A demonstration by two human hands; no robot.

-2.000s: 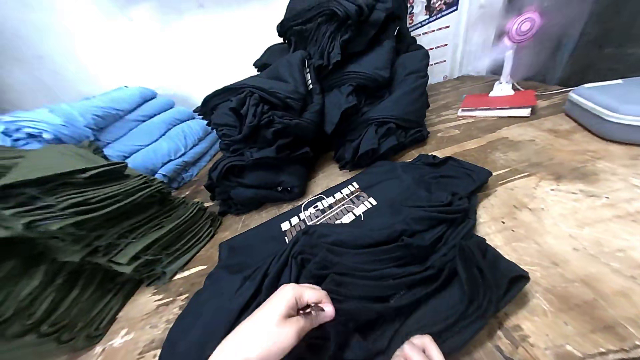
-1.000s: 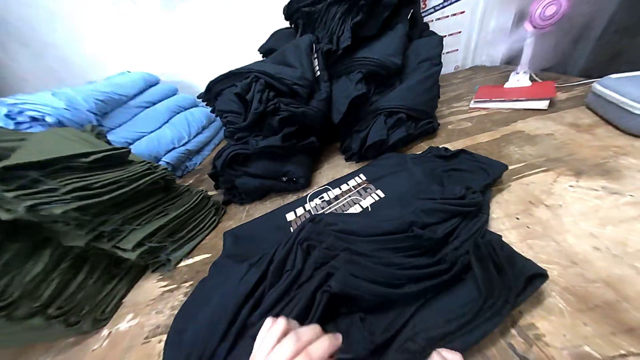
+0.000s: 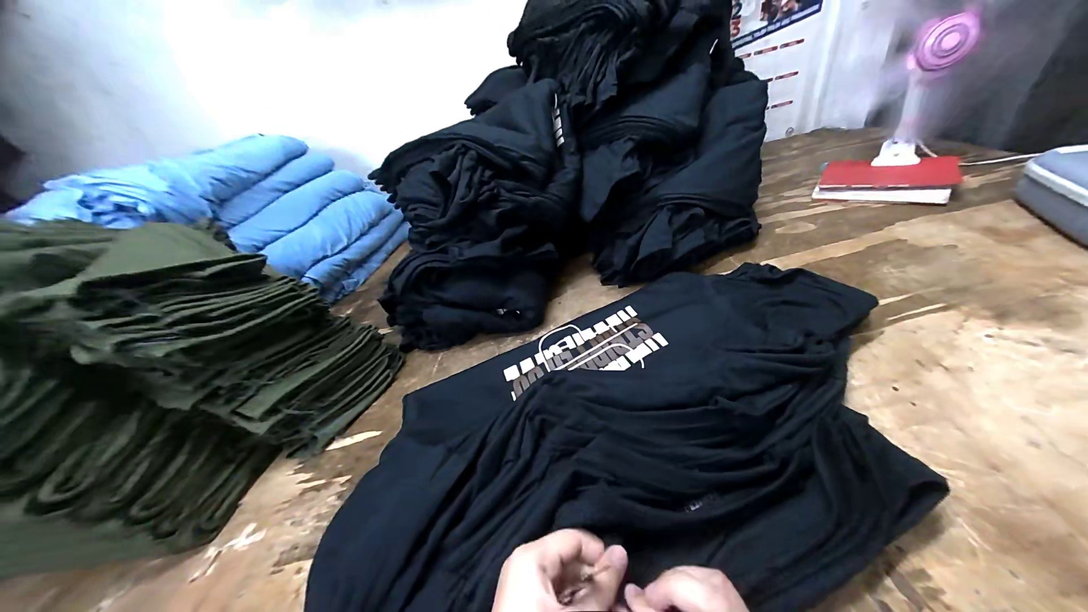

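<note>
A black T-shirt with a printed chest graphic (image 3: 731,357) lies rumpled on the wooden table, its lower part bunched into folds toward me. At the bottom edge of the view, my left hand (image 3: 561,571) has its fingers curled, thumb and forefinger together over the black cloth. Close beside it on the right is my right hand (image 3: 687,591), partly cut off by the frame, its fingertips nearly meeting the left ones. Whether either hand pinches the fabric or something small cannot be made out.
Stacked olive-green cloth pieces (image 3: 195,340) are at the left, with rolled light-blue fabric (image 3: 289,204) behind. A tall pile of folded black garments (image 3: 484,195) stands beyond the shirt. At the back right are a pink fan (image 3: 945,42), a red book (image 3: 892,174) and a grey case (image 3: 1058,191).
My two hands have come together at the bottom of the view; earlier they were apart, with the right hand farther to the right. The shirt has stayed on the table.
</note>
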